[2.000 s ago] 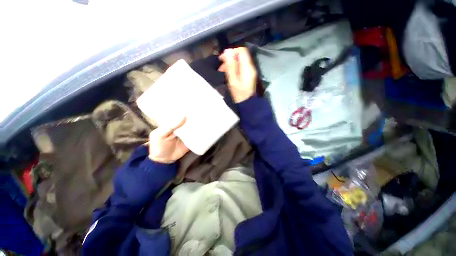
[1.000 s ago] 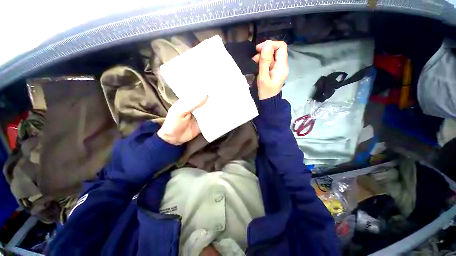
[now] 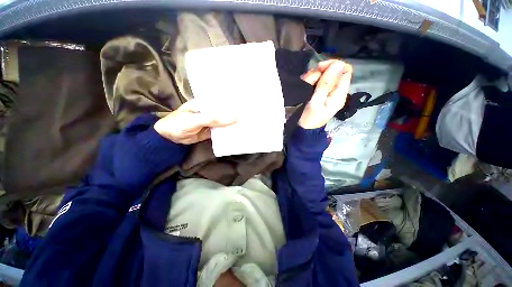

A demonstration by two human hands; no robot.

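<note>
A pale patch piece [image 3: 241,84] lies flat over the brown garment [image 3: 140,78] in my lap. My left hand [image 3: 193,123] holds its lower left edge, thumb on top and the fingers partly hidden. A dark strip [image 3: 294,75] shows beside the patch's right edge. My right hand [image 3: 328,92] is at the strip's right end, thumb and fingertips pinched together at its edge. The fingertips are blurred and seem closed on the strip.
The white table's ruler-marked edge [image 3: 236,5] curves across the top. A flat brown panel [image 3: 56,112] lies on the left pile. A pale green bag [image 3: 359,146] with a black strap is at the right. Metal rack bars [image 3: 443,252] and bagged items are at the lower right.
The patch has turned more upright and shows squarely. My right hand has moved right with the dark strip's edge. The view has shifted, showing more of the table's right side.
</note>
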